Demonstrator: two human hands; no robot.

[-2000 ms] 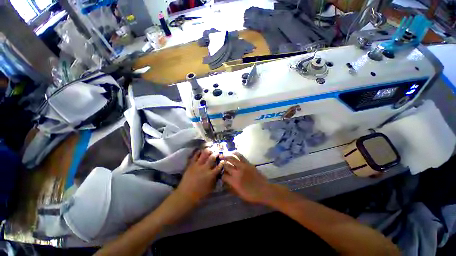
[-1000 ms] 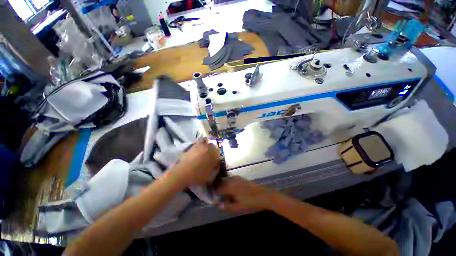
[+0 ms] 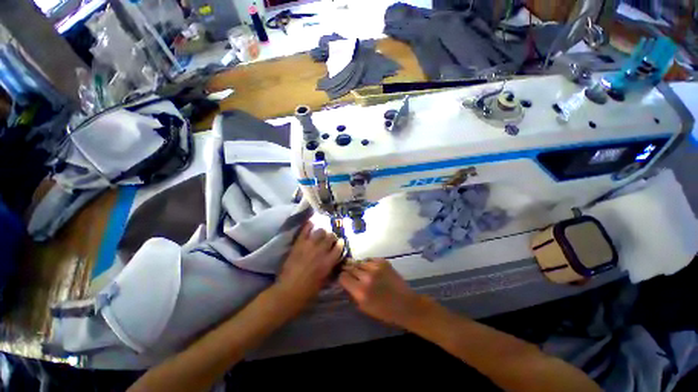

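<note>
The light grey garment (image 3: 252, 200) with dark grey panels lies bunched left of the needle. Its rounded pale piece (image 3: 147, 295) lies at the near left. The white sewing machine (image 3: 436, 145) stands over it, with its presser foot (image 3: 340, 226) lit. My left hand (image 3: 310, 260) lies on the garment edge just in front of the presser foot, fingers pressing the cloth. My right hand (image 3: 373, 289) is beside it on the right, fingertips pinching the near edge of the cloth. The fingers hide most of this edge.
A heap of small blue-grey fabric pieces (image 3: 453, 218) lies on the machine bed. A tan, black-rimmed container (image 3: 575, 249) and white cloth (image 3: 650, 222) are at the right. A grey and black bundle (image 3: 119, 145) is at far left. Dark cut pieces (image 3: 367, 67) lie behind the machine.
One second ago the hands were apart, the left raised at the needle and the right lower. Now they are close together before the presser foot, and the garment lies flatter on the left.
</note>
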